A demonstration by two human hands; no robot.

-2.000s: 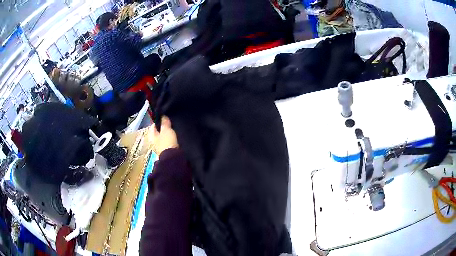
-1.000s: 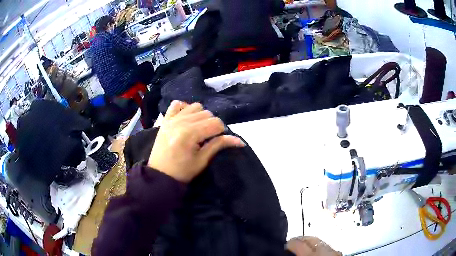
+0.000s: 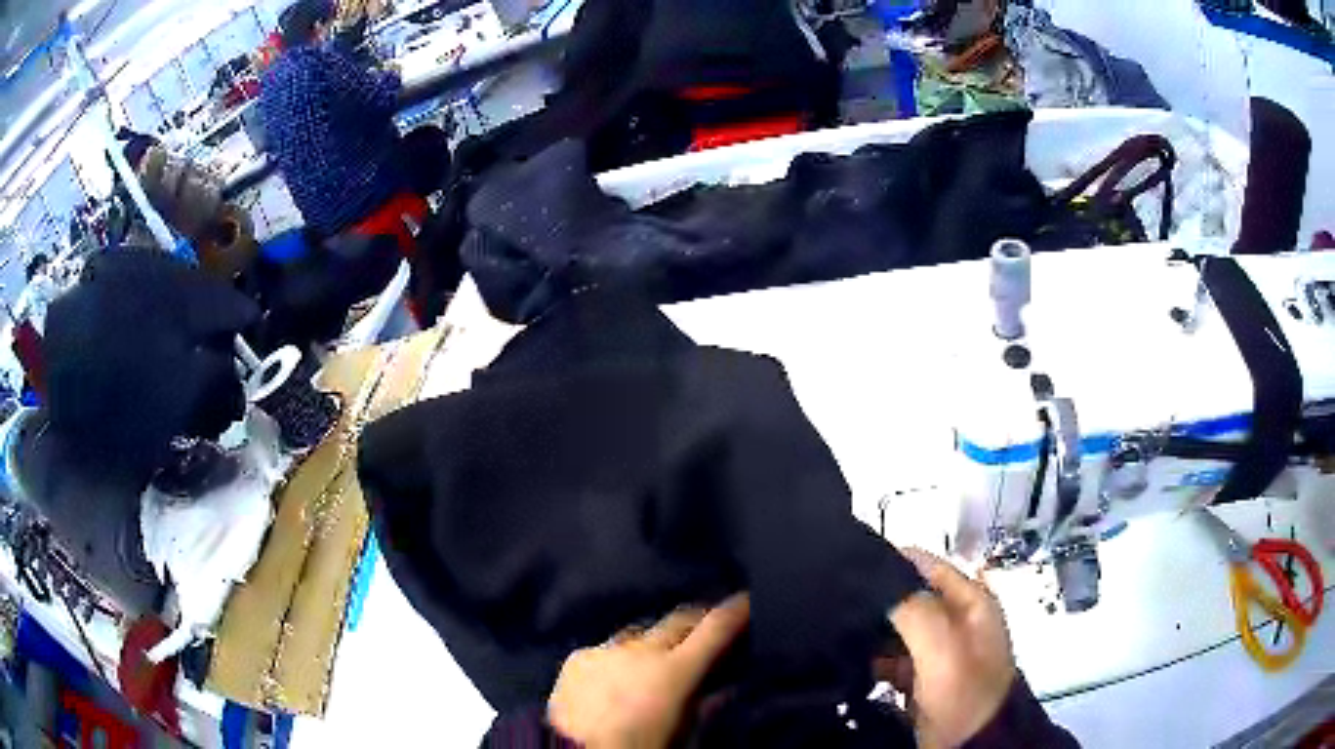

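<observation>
A black garment (image 3: 586,483) lies spread on the white table left of the sewing machine, its far end reaching toward the trough. My left hand (image 3: 644,680) is at its near edge, thumb on the cloth, fingers partly hidden. My right hand (image 3: 949,651) grips the garment's right near edge, close to the machine's needle end. The white sewing machine head (image 3: 1127,388) with a blue stripe stands to the right, and no cloth shows under its needle area.
Scissors with red and yellow handles (image 3: 1271,603) lie right of the machine head. Dark garments (image 3: 864,205) fill the white trough behind. Cardboard (image 3: 315,563) lines the left table edge, beside a thread spool (image 3: 274,376). A person (image 3: 325,132) sits at the back left.
My left hand has moved from the garment's far part down to its near edge. My right hand has come further into view, onto the cloth. The garment now lies wider and nearer.
</observation>
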